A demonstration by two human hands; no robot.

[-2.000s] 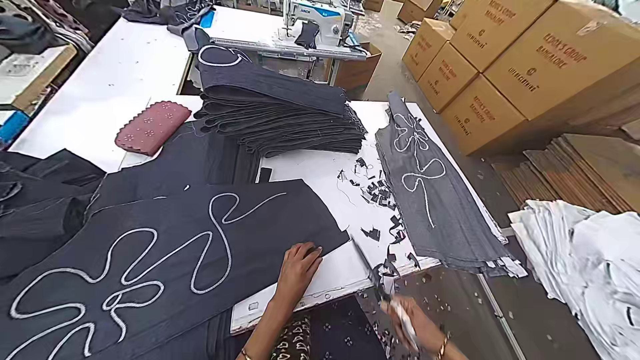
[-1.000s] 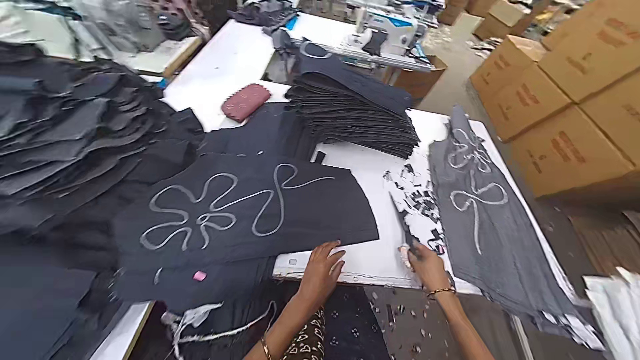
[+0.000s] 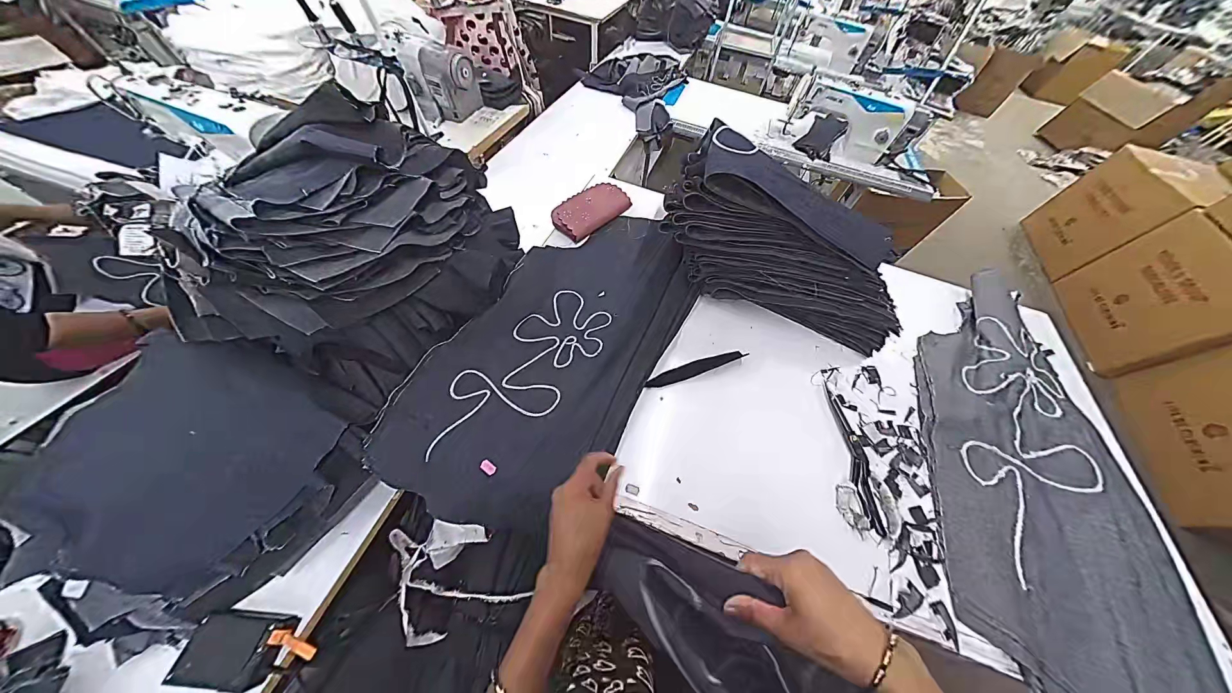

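Observation:
My right hand [image 3: 818,611] grips the edge of a dark denim panel [image 3: 674,606] that hangs over the table's front edge. Beside the table edge, my left hand [image 3: 580,515] has its fingers bent at the dark cloth; its fingertips are partly hidden. Left of it lies a denim panel with a white cord flower [image 3: 520,375] and a small pink tag [image 3: 488,468]. A pair of scissors [image 3: 859,462] lies among dark fabric scraps [image 3: 905,520]. Farther right is a grey panel with a white cord flower [image 3: 1020,462]. A narrow dark strip [image 3: 695,370] rests on the white tabletop.
Folded denim pieces [image 3: 780,250] are stacked at the back, near a pink scalloped case [image 3: 591,210]. A large denim pile [image 3: 337,221] stands left, with another person's arm [image 3: 101,327] beyond. Sewing machines [image 3: 857,115] stand behind; cardboard boxes [image 3: 1136,279] are at right.
The scissors, earlier in my right hand, now lie on the scraps. My right hand has taken hold of dark cloth at the front edge, and the panel that lay across the table has moved. The view has swung left.

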